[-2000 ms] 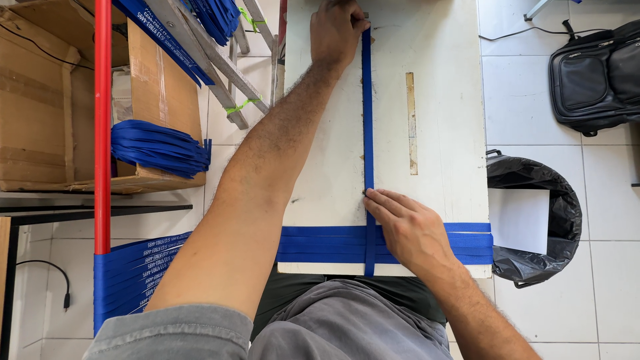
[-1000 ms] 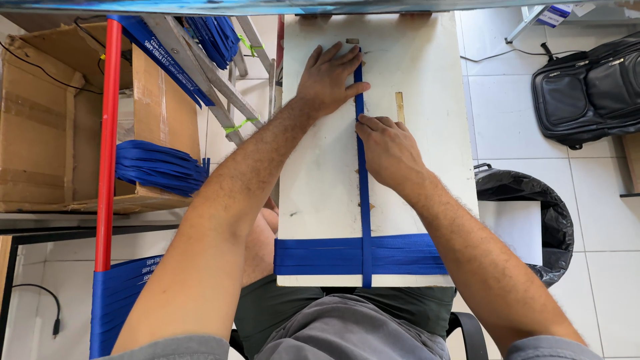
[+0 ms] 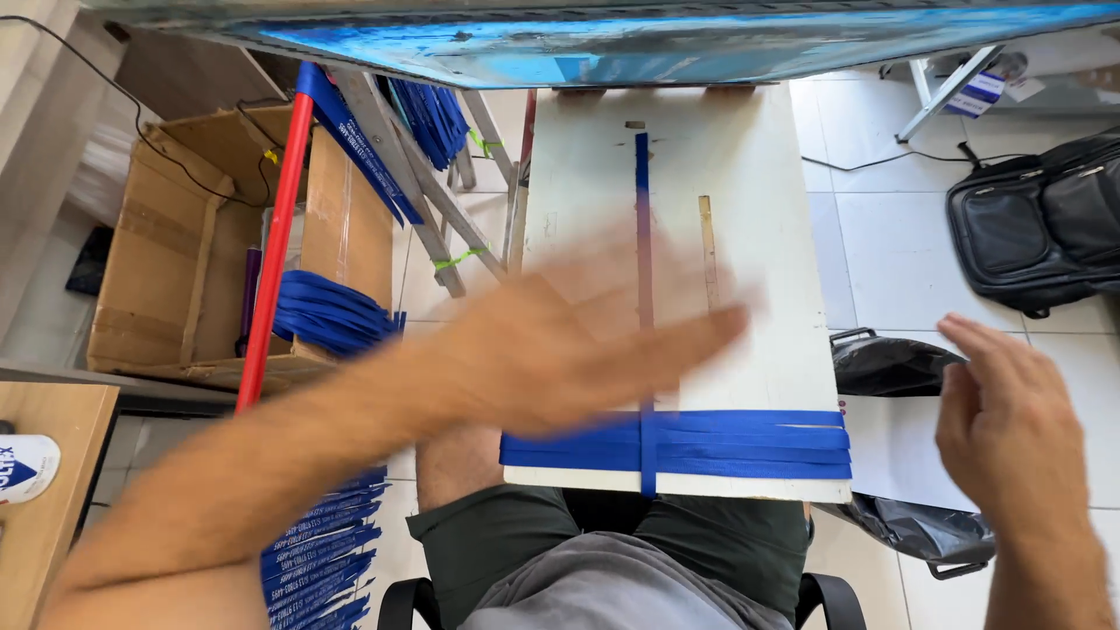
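A white board (image 3: 770, 289) lies before me with blue ribbon bands (image 3: 744, 444) across its near end. One narrow blue ribbon (image 3: 642, 166) runs lengthwise down its middle and crosses over the bands. My left hand (image 3: 604, 324), blurred, is over the middle of the board with its fingers pointing right; I cannot tell whether it touches the ribbon, and no held thing shows. Off the board's right edge, above the bin, my right hand (image 3: 1006, 411) holds nothing, its thumb apart from the fingers. A slot (image 3: 705, 227) is in the board right of the narrow ribbon.
A blue-painted edge (image 3: 525, 52) spans the top. At left are a cardboard box (image 3: 166, 262), a red pole (image 3: 276, 262), a ladder (image 3: 437, 192), a blue ribbon bundle (image 3: 324, 311) and printed blue ribbons (image 3: 324, 560). A black-lined bin (image 3: 892, 363) and black backpack (image 3: 1006, 227) stand right.
Both hands were at the narrow ribbon one second ago. My right hand has moved right, off the board; my left hand has come back from the ribbon's far end toward me. The view has shifted.
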